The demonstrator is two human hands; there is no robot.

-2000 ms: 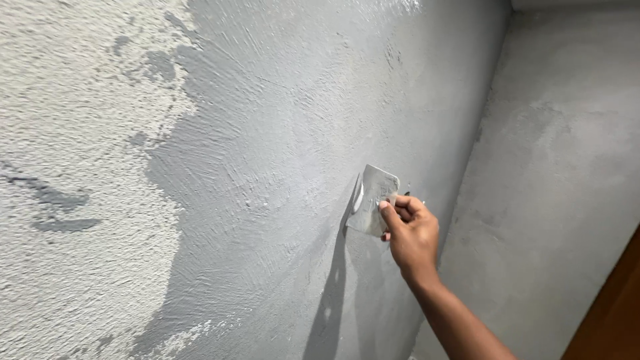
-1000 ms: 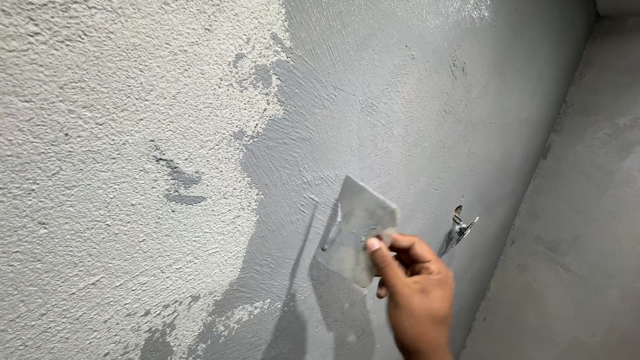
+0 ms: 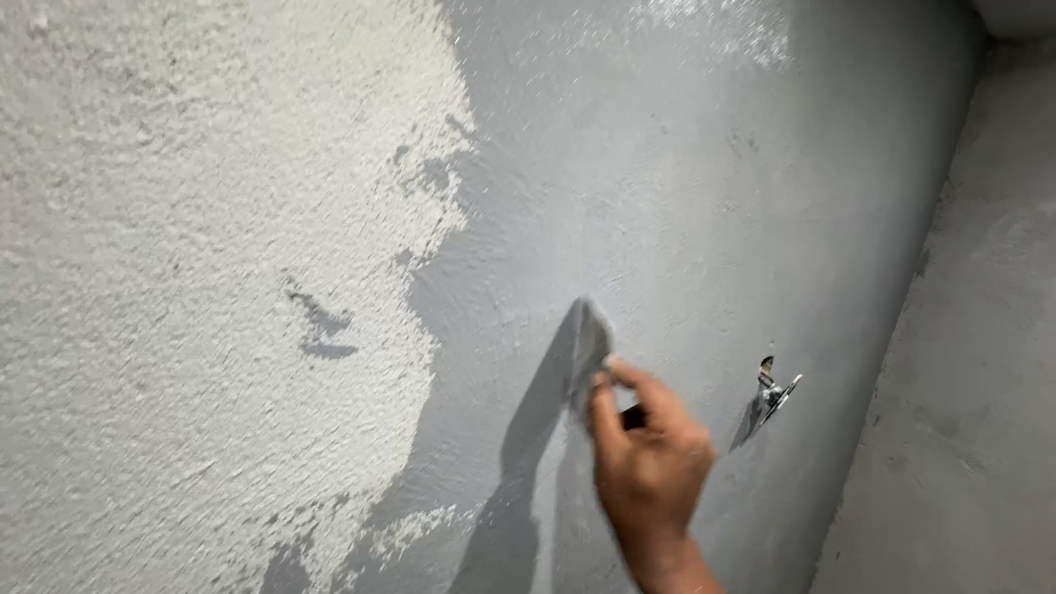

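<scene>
My right hand (image 3: 652, 454) pinches a thin, flat scraper blade (image 3: 591, 351) between thumb and fingers. The blade is seen nearly edge-on, somewhat blurred, and its edge meets or lies very close to the wall. Smooth grey plaster (image 3: 693, 223) covers the wall around it. To the left, rough off-white textured wall (image 3: 206, 247) shows, with a ragged border against the grey and a small grey smear (image 3: 322, 326) on it. A dark shadow of hand and blade falls on the wall below left. My left hand is out of view.
A small metal fitting (image 3: 774, 392) sticks out of the grey wall right of my hand. Further right, an inside corner meets a second grey wall (image 3: 965, 371). A bit of ceiling (image 3: 1019, 16) shows at the top right.
The scraper has turned from showing its broad face to nearly edge-on, still in my right hand. The view has shifted since the earliest frame.
</scene>
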